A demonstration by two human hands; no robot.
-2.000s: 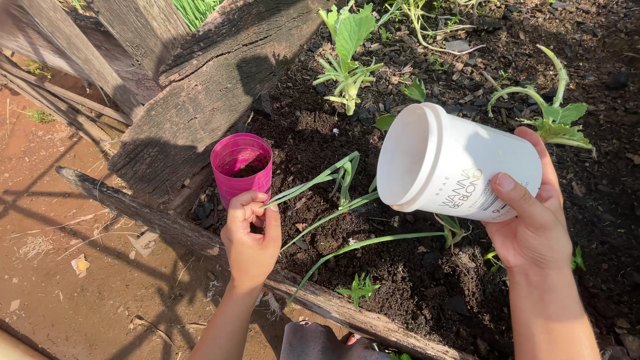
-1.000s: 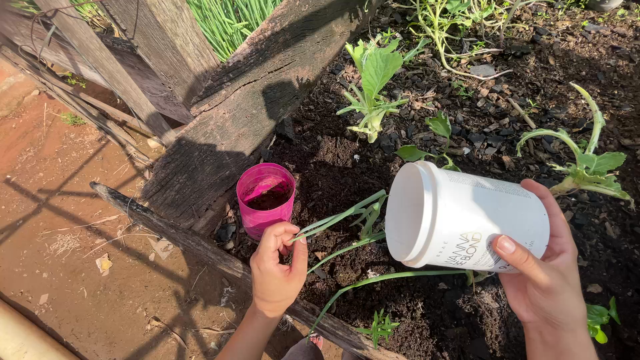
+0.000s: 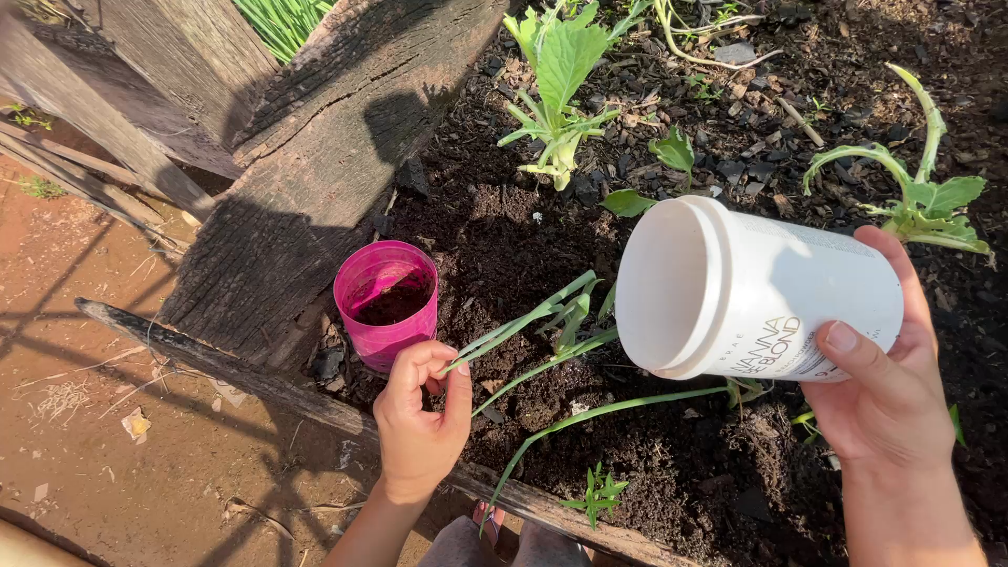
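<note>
Between thumb and fingers, my left hand (image 3: 423, 417) pinches the tips of long green onion leaves (image 3: 520, 321), just below and right of a magenta plastic pot (image 3: 387, 303) with dark soil inside. My right hand (image 3: 886, 378) grips a white plastic tub (image 3: 776, 295) by its base and side. The tub lies tilted on its side in the air, its open mouth facing left, and its wall bears printed writing. It partly hides the onion plants' bases. More long leaves arch over the soil (image 3: 504, 228) toward the bed's near edge.
A weathered wooden plank (image 3: 331, 165) borders the bed on the left, and a narrow wooden edging (image 3: 260, 386) runs along the near side. Leafy plants with cut stems (image 3: 561, 118) stand farther back, another leafy plant (image 3: 937, 201) at right. A small seedling (image 3: 596, 494) grows near the edging.
The view has shifted somewhat. Both hands keep their holds, the left on the onion leaves and the right on the white tub; nothing else has plainly changed.
</note>
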